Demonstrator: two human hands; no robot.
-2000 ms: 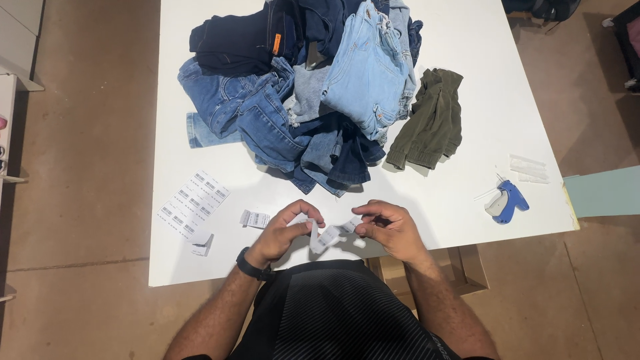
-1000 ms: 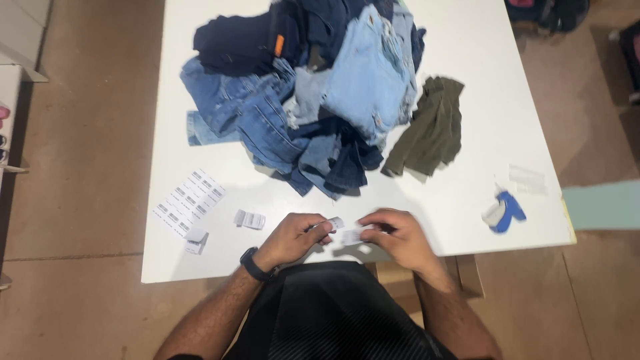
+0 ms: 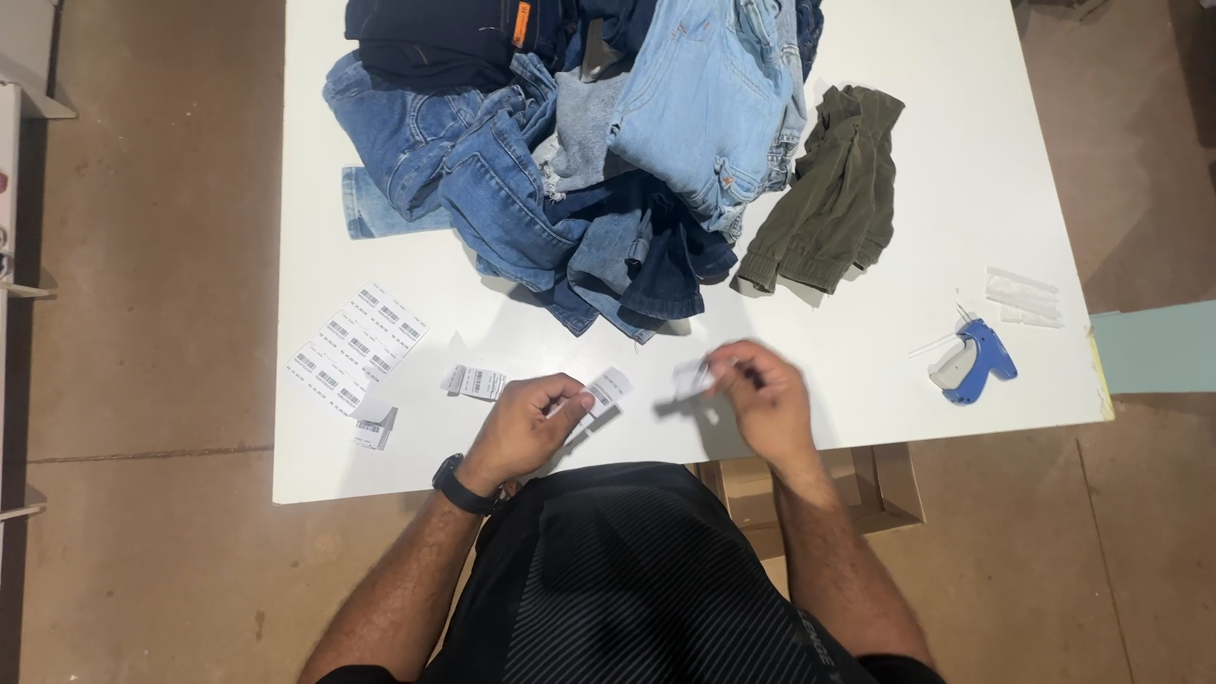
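Note:
My left hand (image 3: pixel 535 426), with a black watch on its wrist, pinches a printed paper label (image 3: pixel 608 391) over the front of the white table. To its right and apart from it, my right hand (image 3: pixel 760 399) holds another small white label (image 3: pixel 692 378) by its edge, slightly blurred. Left of my left hand lies a small stack of printed labels (image 3: pixel 477 382). Farther left are a sheet of barcode labels (image 3: pixel 359 344) and a folded label strip (image 3: pixel 376 427). A blue and white tagging gun (image 3: pixel 982 365) rests on the right side.
A pile of denim garments (image 3: pixel 513 190) covers the back middle of the white table (image 3: pixel 959 190), with an olive green garment (image 3: pixel 836 190) to its right. Clear plastic fasteners (image 3: pixel 1022 296) lie by the tagging gun. Below the table's front edge is an open cardboard box (image 3: pixel 888 484).
My hands were close together over the labels; now they are apart, each with a label. My right hand has moved right and away from my left.

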